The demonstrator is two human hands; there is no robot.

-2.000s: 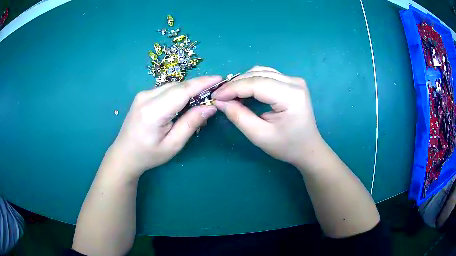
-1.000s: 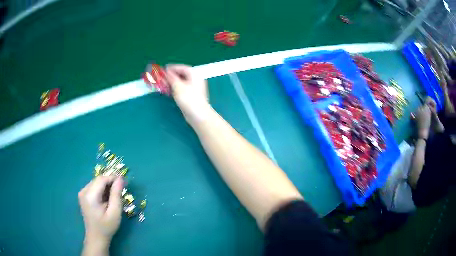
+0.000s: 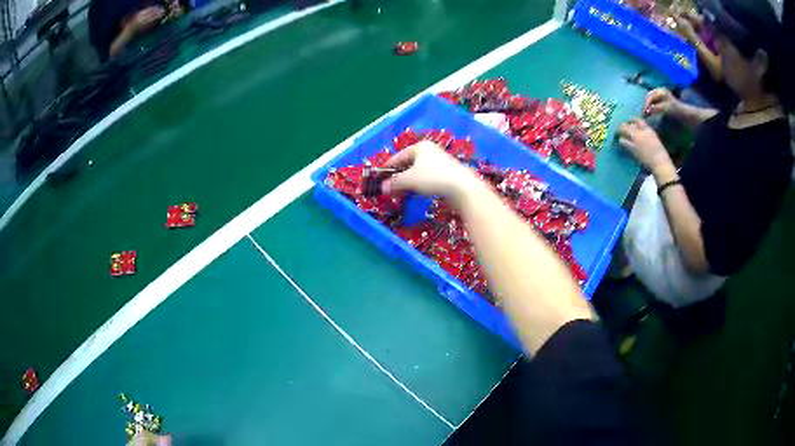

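Note:
A blue tray full of red circuit boards lies on the green bench in front of me. My right hand reaches into its left part and pinches a few boards, seen dark and edge-on, above the others. A patch of bare blue tray bottom shows beside them. My left hand is mostly cut off by the bottom edge, at a small pile of yellow-and-silver components. What its fingers hold is hidden.
Beyond the white strip, scattered boards lie on the darker green surface. Behind the tray are heaped boards, yellow components and a second blue tray. A person sits at the right.
The view has swung right. My right hand has moved from a red board near the white strip into the blue tray. My left hand is now almost out of view.

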